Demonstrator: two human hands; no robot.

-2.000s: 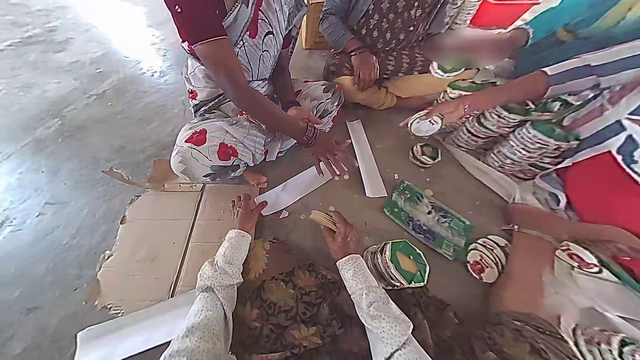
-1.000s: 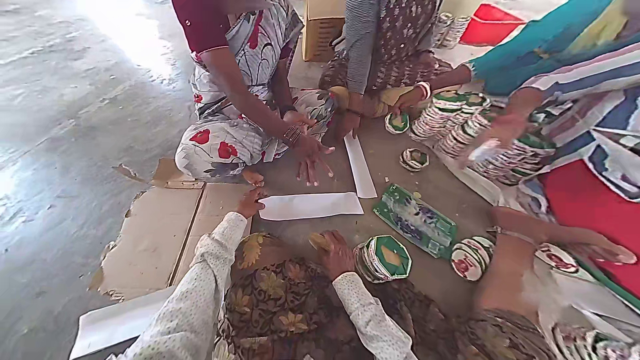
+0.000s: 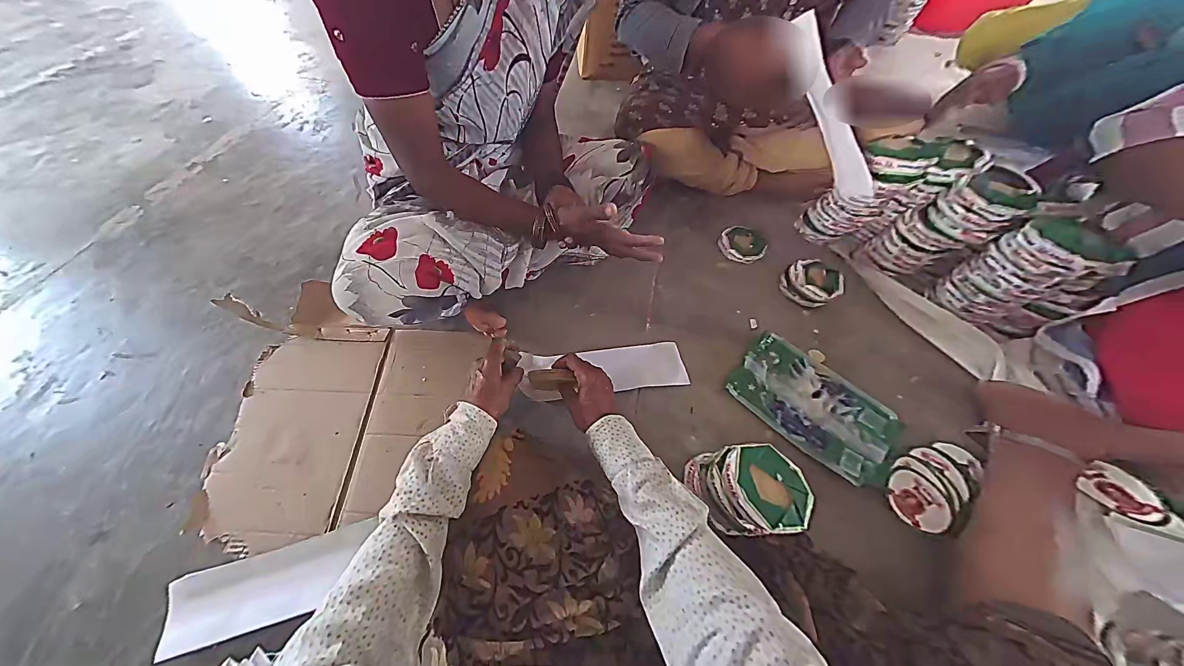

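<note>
My left hand (image 3: 493,381) pinches the left end of a white paper strip (image 3: 643,366) lying on the floor in front of me. In my right hand (image 3: 585,392) is a small tan block or stack of discs (image 3: 552,378), held on edge over the strip close to my left fingers; its exact kind is unclear. To the right of my right sleeve, a stack of green-faced octagonal pieces (image 3: 768,488) lies tipped on its side. Beyond it is a green printed plastic packet (image 3: 814,407).
Flattened cardboard (image 3: 305,435) lies at left, with more white paper (image 3: 264,585) at its lower edge. A co-worker sits ahead with hands together (image 3: 601,227). Several tall stacks of octagonal pieces (image 3: 1027,268) stand at right, beside other seated people. Two small octagonal pieces (image 3: 743,243) lie ahead.
My right hand has moved up to the strip, near my left hand. The second strip has left the floor; a white strip is now raised near the person at back. The co-worker ahead has brought their hands together.
</note>
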